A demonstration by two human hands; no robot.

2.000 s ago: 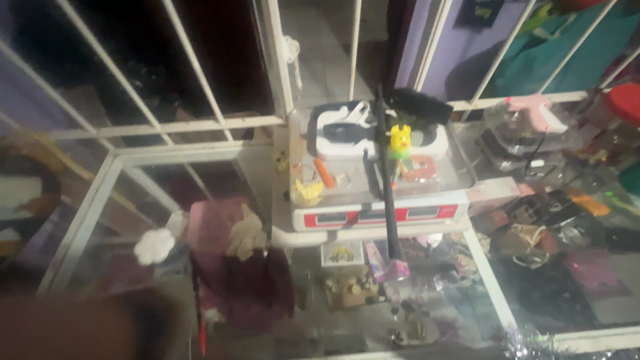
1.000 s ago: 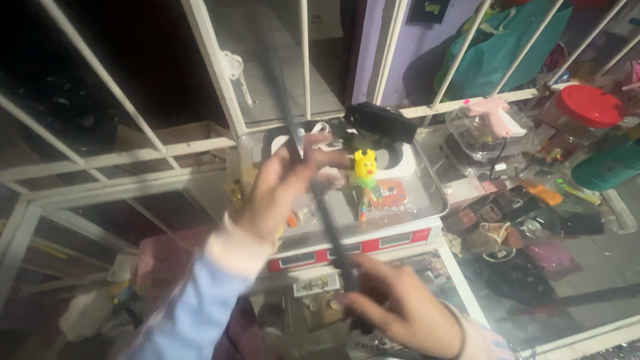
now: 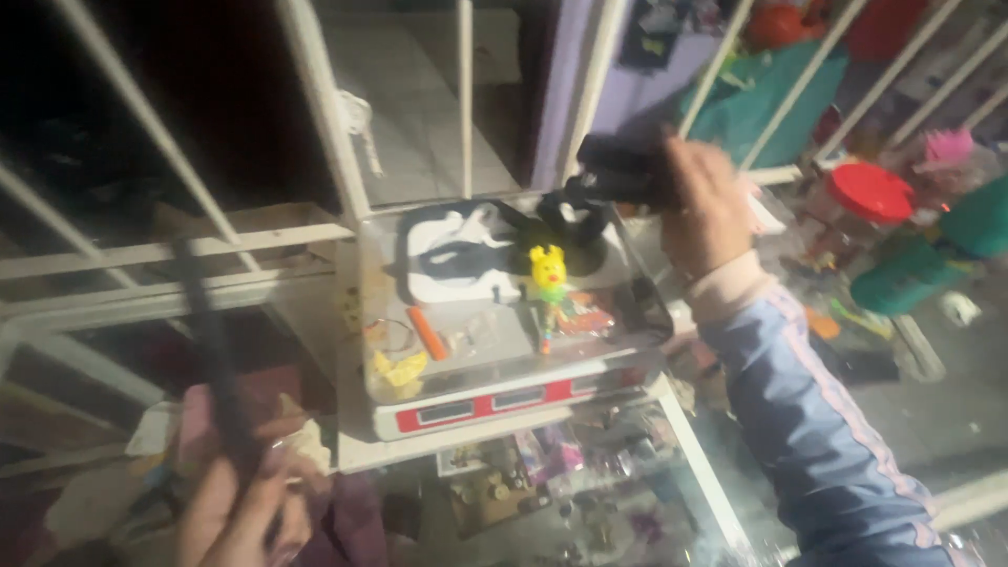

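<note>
My left hand [image 3: 252,504], blurred at the lower left, is closed around a long dark stick-like object [image 3: 209,354]. At the upper right my right hand [image 3: 705,209] holds a black object [image 3: 626,169], its kind unclear, above the tray's back right corner. Between the hands stands a white and red weighing scale [image 3: 516,398] with a metal tray [image 3: 504,370]. The tray bears a white frame-like item [image 3: 465,291], a yellow animal-headed toy [image 3: 548,272], an orange stick [image 3: 427,333], a crumpled yellow piece [image 3: 400,368] and a small orange packet [image 3: 584,313].
White metal bars [image 3: 466,102] run behind the scale. Under the glass counter lie small goods [image 3: 496,488]. To the right are a red-lidded container [image 3: 870,193], a green cylindrical item [image 3: 906,276] and a teal bag [image 3: 787,98]. A pink item [image 3: 201,425] is at the left.
Both hands were over the scale on the dark stick a second ago. The left has moved left with it; the right has let it go and taken the black object from the tray's back corner.
</note>
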